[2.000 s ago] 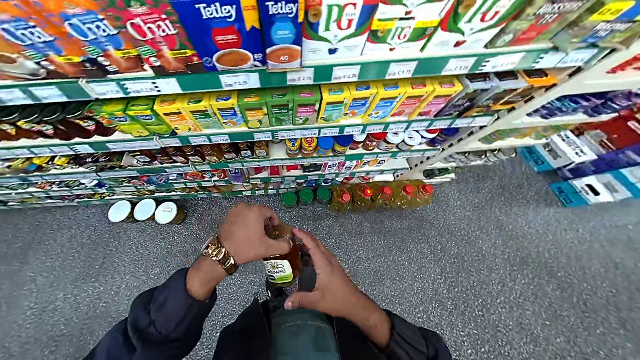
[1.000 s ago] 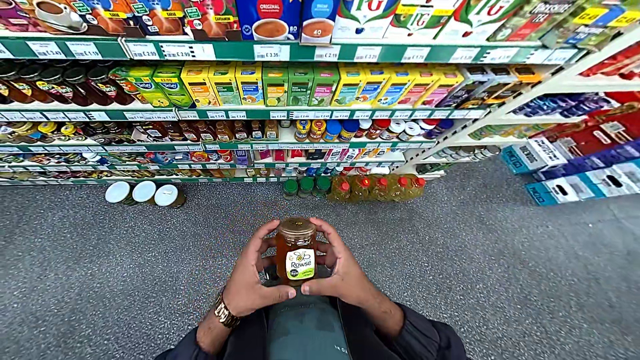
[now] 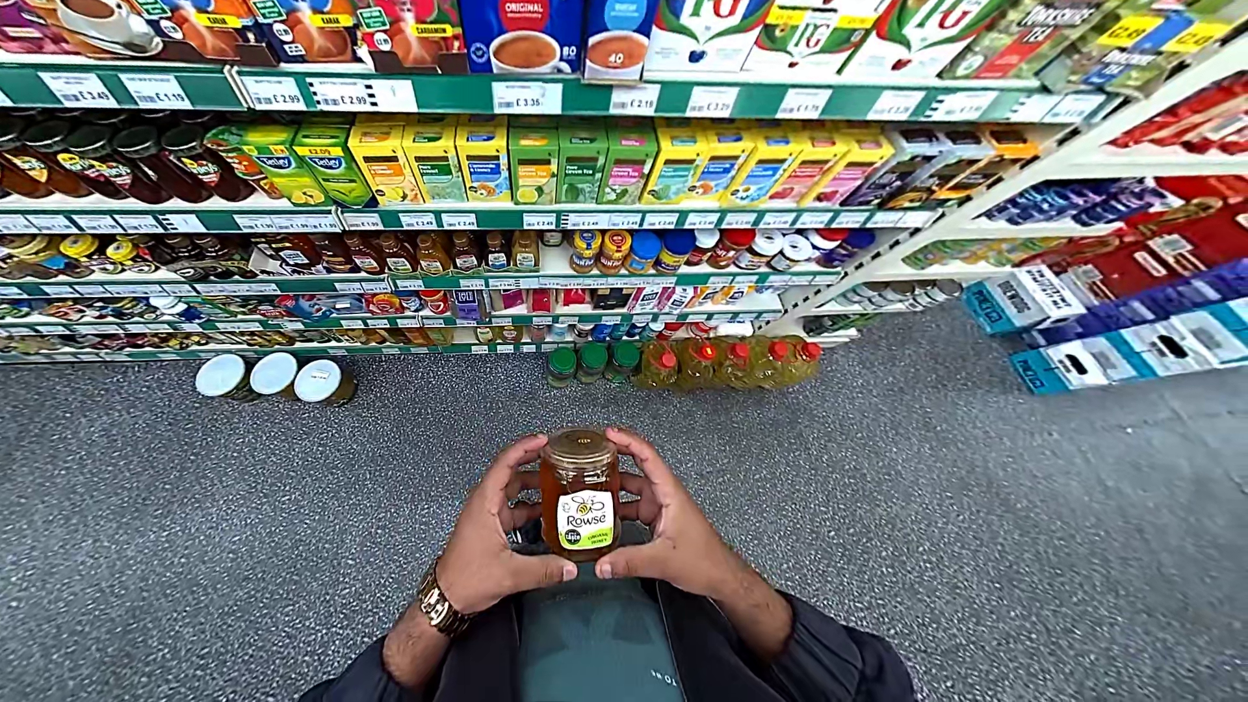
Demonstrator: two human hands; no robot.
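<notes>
A glass jar of Rowse honey [image 3: 582, 495] is held upright between both hands, low in the middle of the head view, its label facing me. My left hand [image 3: 502, 536] grips its left side, fingertips near the lid and thumb at the lower edge; a gold-coloured wristwatch [image 3: 442, 603] is on that wrist. My right hand [image 3: 668, 531] holds the jar's right side the same way, the two thumbs nearly meeting below the label. Behind the jar, some fingers are partly hidden. Beneath lies a dark green surface [image 3: 597, 634], close to my body.
Shop shelving [image 3: 673, 216] with tea boxes and jars spans the top. On the speckled floor before it stand white-lidded jars [image 3: 275, 374], green-lidded jars [image 3: 591, 362] and red-capped bottles of yellowish liquid [image 3: 738, 364]. Blue and white packs [image 3: 1082, 359] are stacked at the right.
Two seconds ago my left hand was over the top of the jar; now both hands hold its sides. The label has come round to face me. Since one second ago the hold looks the same.
</notes>
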